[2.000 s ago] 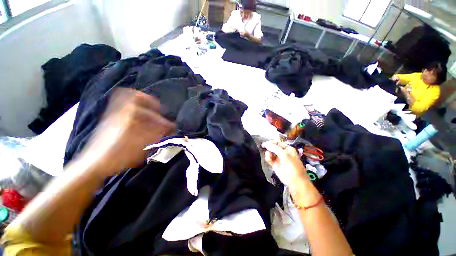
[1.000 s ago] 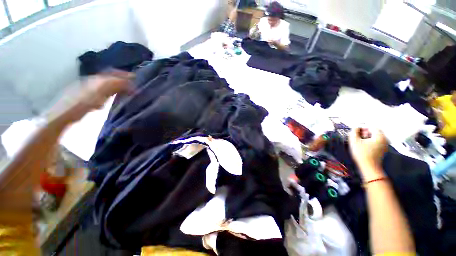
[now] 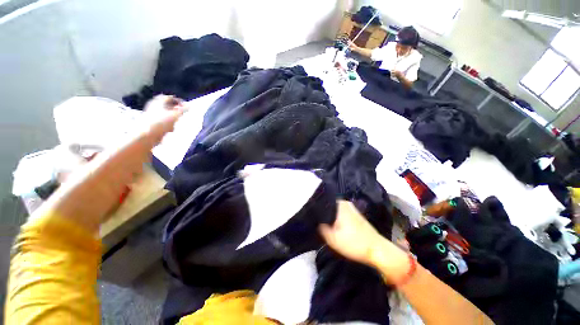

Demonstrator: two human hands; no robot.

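Observation:
A large black garment heap (image 3: 273,136) lies nearest me on the table. Two flat white pieces lie on it, an upper pointed one (image 3: 276,197) and a lower curved one (image 3: 289,289). My left hand (image 3: 164,109) is raised at the left, beyond the heap's edge, with its fingers drawn together. It is blurred, and no needle or thread shows. My right hand (image 3: 348,233) is on the garment, right of the upper white piece, with its fingers curled on the black cloth.
Black thread cones (image 3: 441,247) and red-handled scissors (image 3: 456,240) lie right of the heap, beside a second black pile (image 3: 509,266). A wooden cabinet (image 3: 137,203) stands at left. A person in white (image 3: 397,60) sits at the far end.
My right hand has come from over the right-hand pile to the near garment. The upper white piece now shows broader and differently shaped. My left hand stays raised. The view has shifted left.

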